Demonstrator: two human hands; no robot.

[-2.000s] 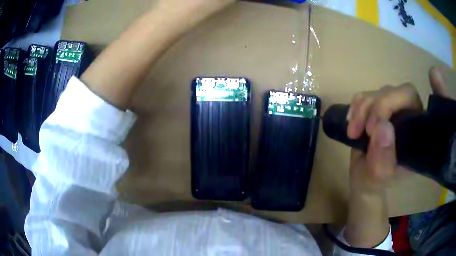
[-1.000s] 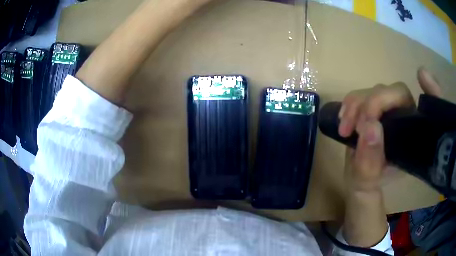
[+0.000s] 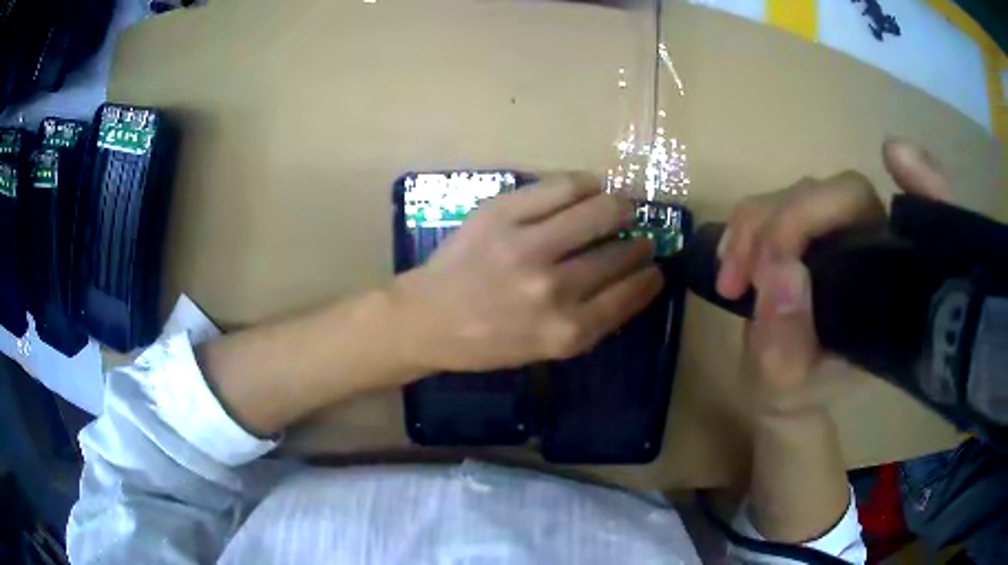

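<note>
Two black housings lie side by side on the cardboard, the left one (image 3: 470, 414) and the right one (image 3: 608, 408). Each has a green circuit board across its far end; the left board (image 3: 442, 201) and the right board (image 3: 661, 230) are partly covered by my hand. My left hand (image 3: 542, 270) is bare and reaches over both housings, fingers bent at the right one's board; whether it pinches anything is hidden. My right hand (image 3: 790, 270) holds the thick black electric screwdriver (image 3: 873, 292), its front end beside the right housing's board. The bit cannot be made out.
Tiny silver screws (image 3: 661, 166) lie loose on the cardboard mat (image 3: 332, 88) beyond the right housing. Black housings with green boards (image 3: 122, 232) overlap at the left. A small dark cluster (image 3: 879, 17) lies on the white, yellow-taped edge at far right. A black cord runs near my right forearm.
My left hand has come from beyond the top edge down onto the housings. My right hand and the screwdriver have shifted slightly left. The blue edge at the top is no longer visible.
</note>
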